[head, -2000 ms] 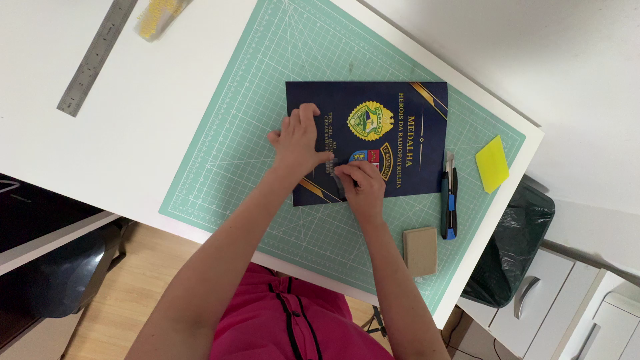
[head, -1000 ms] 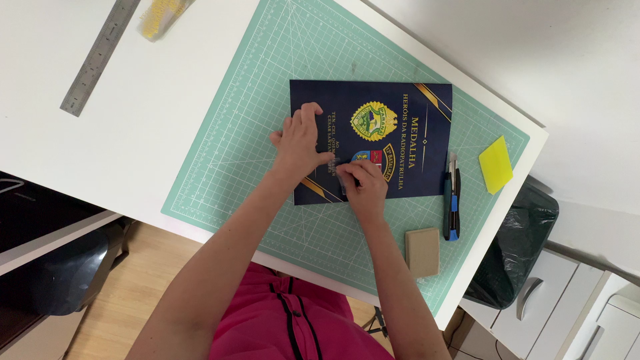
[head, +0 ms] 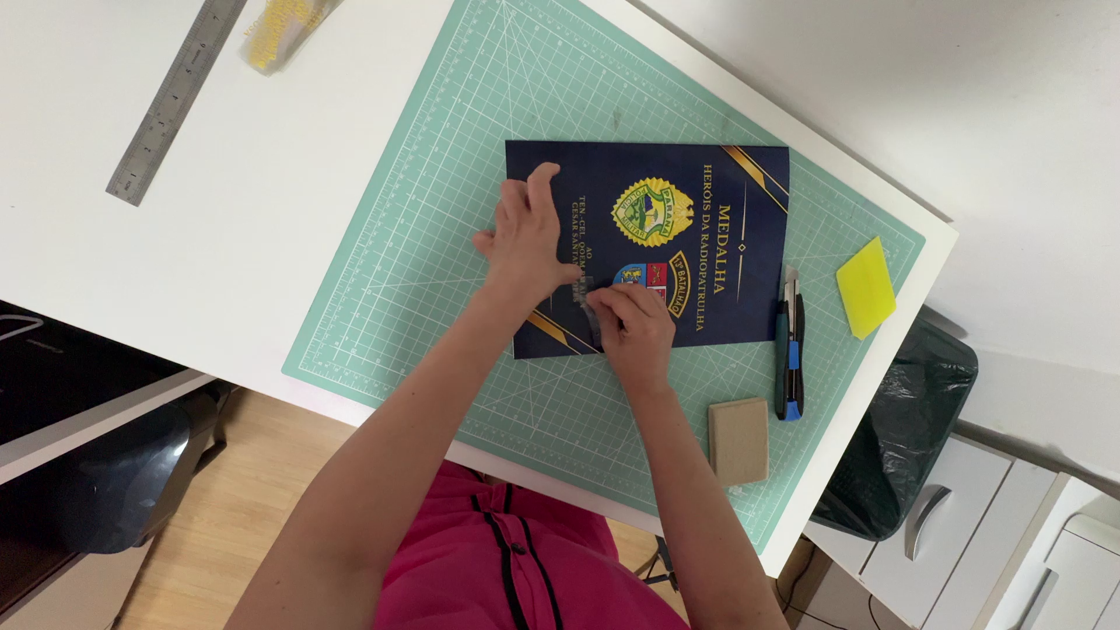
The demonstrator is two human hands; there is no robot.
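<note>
A dark blue printed cover [head: 744,262] with gold corner stripes, emblems and writing lies turned sideways on a green cutting mat [head: 420,262]. My left hand [head: 523,236] rests on its left part with the fingers spread, the thumb by the small gold lettering. Between the thumb and my other hand lies a strip of clear film [head: 591,317], partly hidden. My right hand [head: 636,328] pinches the film with thumb and forefinger over the cover's lower edge. Two utility knives, one with a blue slider [head: 794,354], lie side by side at the cover's right edge.
A beige block [head: 738,441] and a yellow piece of card [head: 866,289] lie on the mat's right side. A steel ruler [head: 175,105] and a clear packet with yellow contents [head: 278,33] are on the white table [head: 289,175]. A bin lined with black plastic [head: 914,420] stands beyond the right edge.
</note>
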